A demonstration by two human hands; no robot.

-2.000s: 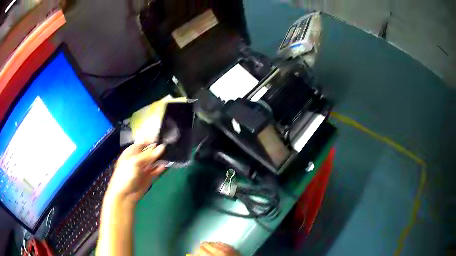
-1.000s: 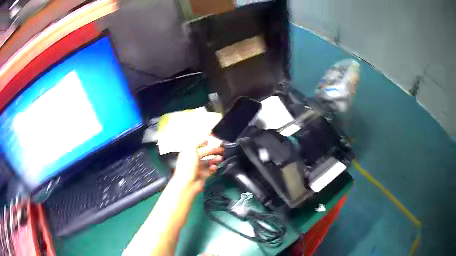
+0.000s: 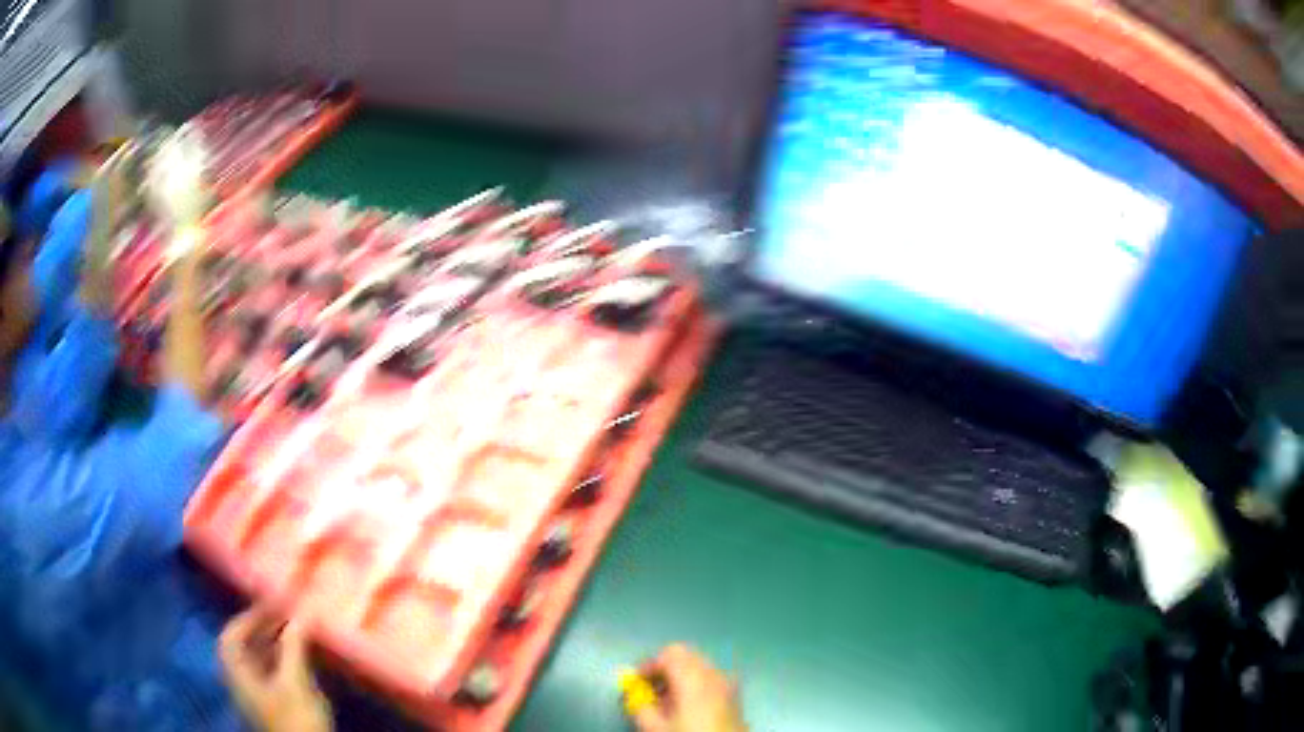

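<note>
A stack of pink-red trays [image 3: 443,486] lies at centre-left, blurred. The front part of its top tray shows bare pockets. Dark smartwatches [image 3: 408,355] with pale straps sit toward its back, and more dark pieces show along its right side. My left hand [image 3: 275,679] is at the stack's front left edge, thumb and fingers apart, with nothing seen in it. Contact with the tray is unclear. My right hand [image 3: 691,692] is low on the green mat, cut off by the bottom edge, with a small yellow piece [image 3: 638,694] at its fingertips. Its grip is hidden.
A co-worker in blue [image 3: 100,472] is at the left, an arm reaching over the trays. A keyboard [image 3: 901,458] and a lit monitor [image 3: 987,215] stand at the right. Yellow and white paper [image 3: 1170,526] and dark equipment lie at the far right.
The view has swung left from the black box and cable to the trays. My left hand has left the dark phone-like object and is now by the trays. My right hand shows more.
</note>
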